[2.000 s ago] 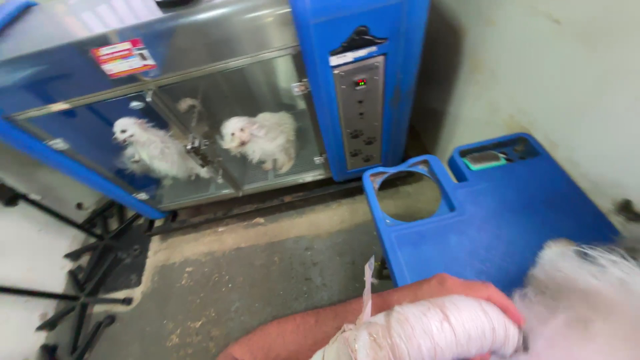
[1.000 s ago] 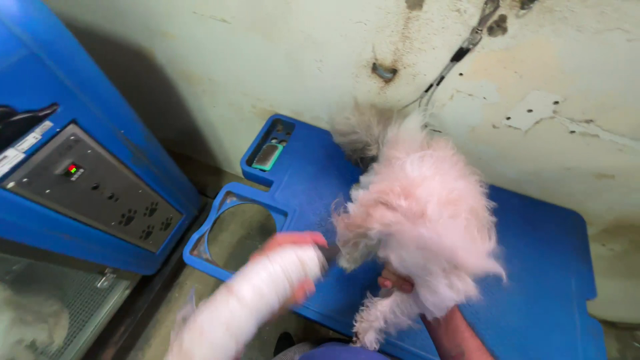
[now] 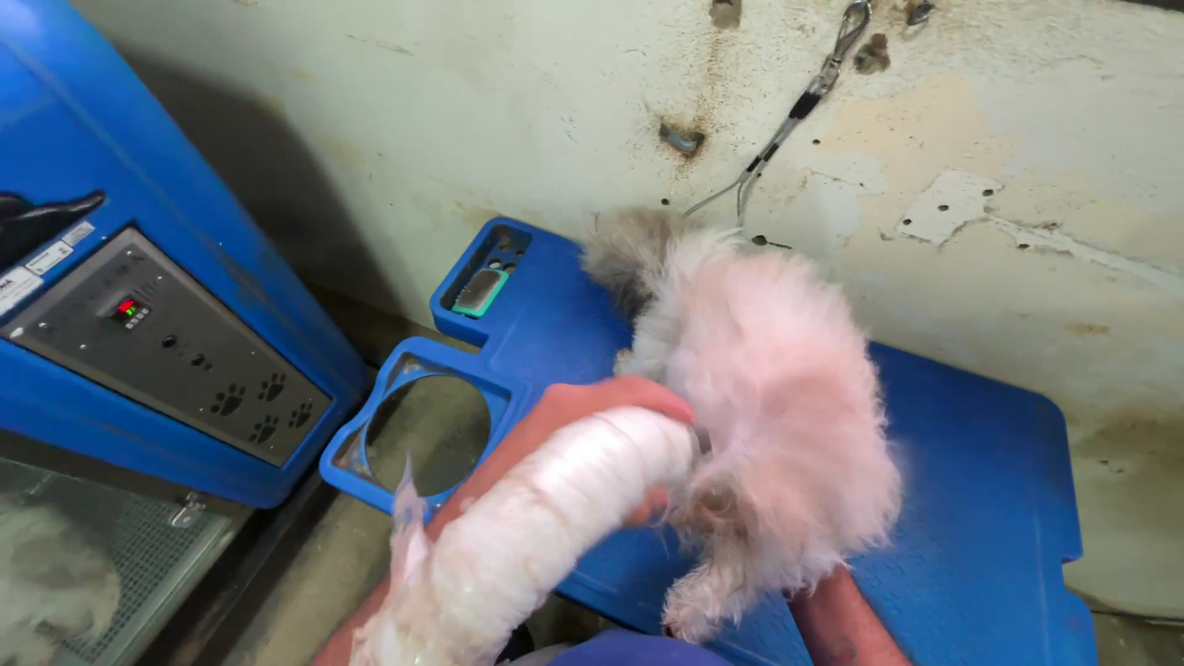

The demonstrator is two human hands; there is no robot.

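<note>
My left hand (image 3: 610, 398) is wrapped round the front end of a hose (image 3: 555, 518) covered in white tape, with a loose strip of tape hanging off its side. The hose end points at the fluffy coat of a small dog (image 3: 786, 398), whose fur is white to pinkish, with a greyish tuft at the far end. The dog is on a blue plastic grooming table (image 3: 971, 462), with one paw near the front edge. From the bottom right my right forearm (image 3: 846, 620) reaches under the dog; its hand is hidden by the fur.
A slicker brush (image 3: 481, 291) lies in the table's corner tray, beside a round holder opening (image 3: 430, 435). A blue cabinet with a control panel (image 3: 171, 342) stands at left, a white animal behind its glass. A tether with a metal clip (image 3: 795, 116) hangs along the stained wall.
The view has swung right from the cabinet. My left hand and the hose end have moved closer against the dog. My right hand, seen at the dog's leg a second ago, is now hidden.
</note>
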